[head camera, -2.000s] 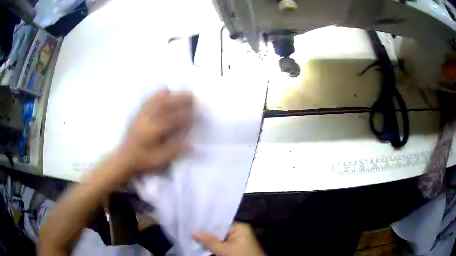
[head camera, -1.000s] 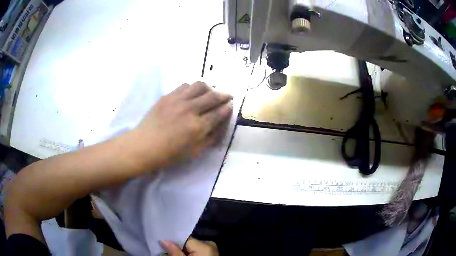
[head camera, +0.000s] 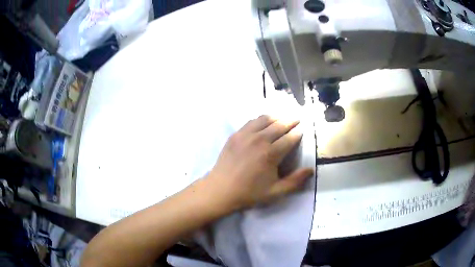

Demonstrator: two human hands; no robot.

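The pale main panel (head camera: pixel 276 224) lies under the sewing machine needle area and hangs over the table's front edge, with a thin dark line along its right edge. My left hand (head camera: pixel 260 161) rests palm down on it, left of the needle, thumb spread towards the panel's right edge. It presses the cloth without gripping it. The white sewing machine (head camera: pixel 364 39) stands over the panel's far end. The needle area is washed out by lamp glare, so the presser foot cannot be made out. My right hand is out of the picture.
Black shears (head camera: pixel 431 141) lie on the machine bed at the right. A tray (head camera: pixel 75 148) with a printed box (head camera: pixel 63 104) and blue items stands along the left edge. A white bag (head camera: pixel 104 26) lies at the back left. Ruler markings (head camera: pixel 406 206) run along the front edge.
The view has shifted, moving the machine and shears right in the picture. My left hand now lies with its thumb spread near the panel's edge. My right hand has gone out of view at the bottom.
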